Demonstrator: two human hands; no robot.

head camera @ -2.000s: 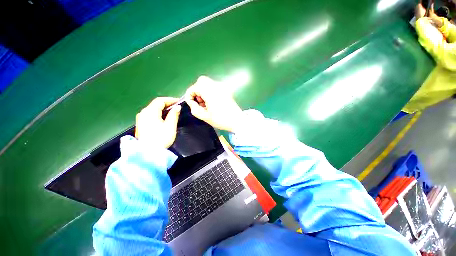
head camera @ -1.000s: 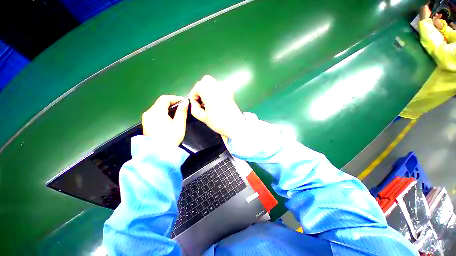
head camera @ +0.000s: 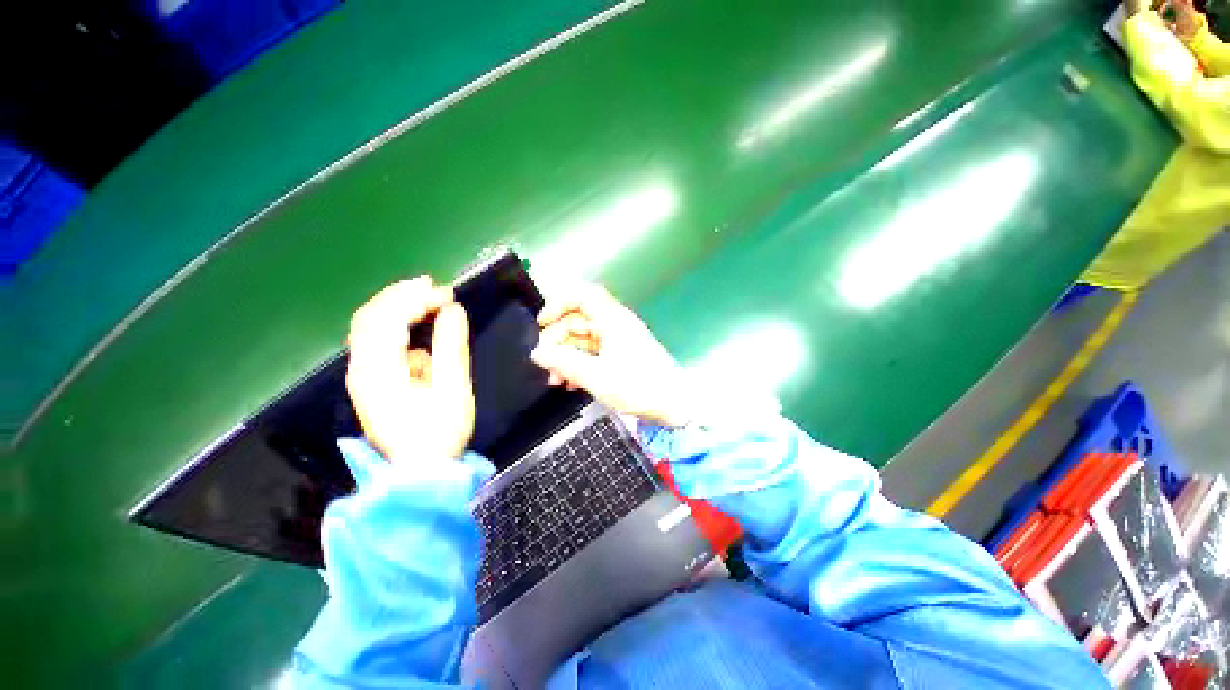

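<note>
An open laptop lies in front of me, with its glossy black screen point(head camera: 492, 357) at the upper left and its black keyboard point(head camera: 567, 506) toward my body. My left hand point(head camera: 412, 378) is over the middle of the screen's top edge, fingers curled with a gap to the thumb; nothing shows in it. My right hand point(head camera: 607, 357) is at the screen's right side, thumb and fingertips close together. Whether they pinch something small is too blurred to tell. The screen's top right corner is uncovered. A red-orange tray edge point(head camera: 712, 523) shows beside the laptop's right side.
The glossy green bench point(head camera: 701, 189) curves around the laptop. A person in yellow point(head camera: 1174, 202) is at the far right. Stacked units with red edges point(head camera: 1099, 539) and a blue plastic pallet point(head camera: 1126, 421) are on the floor at the lower right. Blue things are at the upper left.
My hands were together at the screen's top right corner. They have parted: the left moved left and down, the right moved down along the right side. The laptop has barely moved.
</note>
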